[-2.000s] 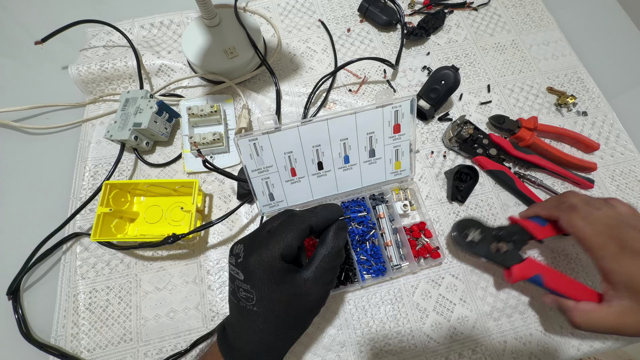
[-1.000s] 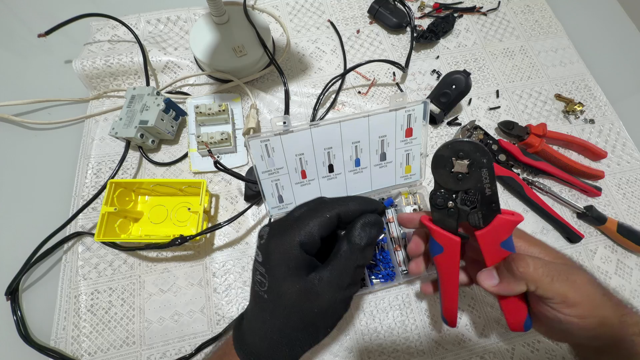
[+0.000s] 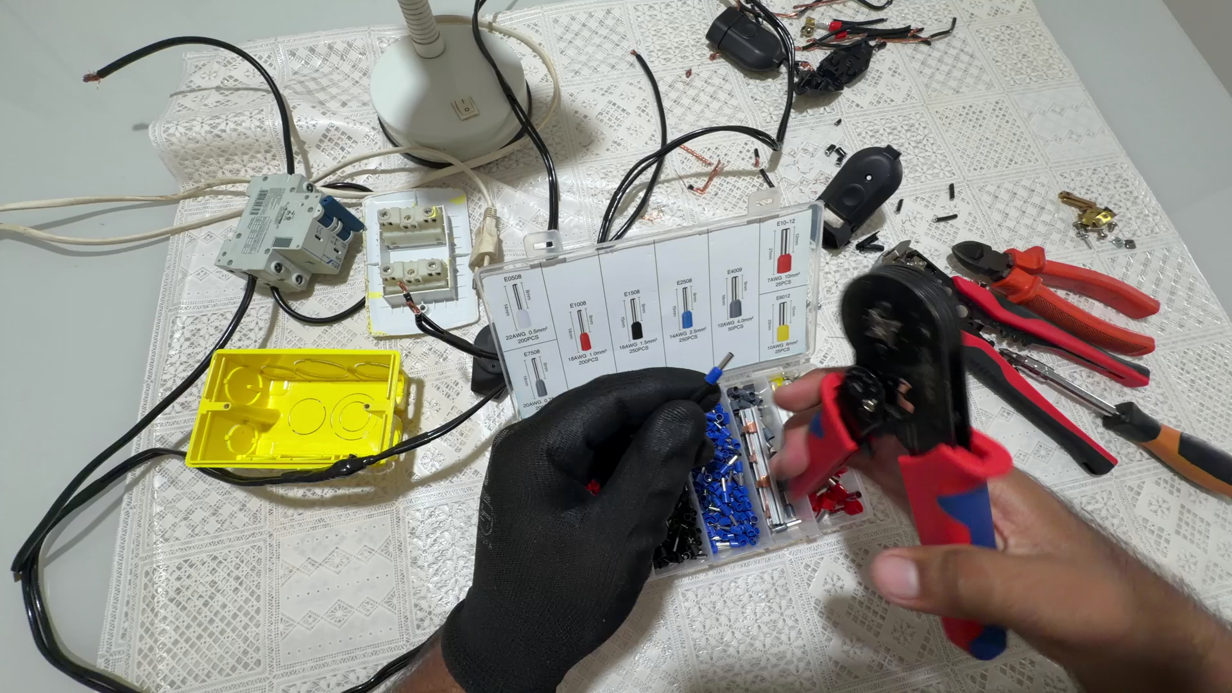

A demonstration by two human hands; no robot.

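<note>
My left hand [image 3: 587,520], in a black glove, pinches a blue wire ferrule [image 3: 718,370] between thumb and forefinger, its metal sleeve pointing up. My bare right hand [image 3: 1020,577] holds a ferrule crimping tool [image 3: 900,346] with red and blue handles, its head raised and the handles spread apart. Beneath both hands lies a clear plastic ferrule case [image 3: 664,308], lid up with a printed size chart inside. Blue ferrules [image 3: 731,500], black ferrules [image 3: 681,534] and red ferrules [image 3: 835,496] fill compartments of it. My left hand hides part of the case.
Left of the case are a yellow electrical box [image 3: 298,409], a circuit breaker [image 3: 294,231], a socket plate [image 3: 419,260] and black cables. A white lamp base [image 3: 448,87] stands behind. Red diagonal cutters [image 3: 1078,289], a wire stripper [image 3: 1039,395] and a screwdriver [image 3: 1155,443] lie right.
The right hand has lifted the crimping tool off the cloth side and brought it near the left hand. The left hand has risen from the compartments, and a blue ferrule now shows at its fingertips.
</note>
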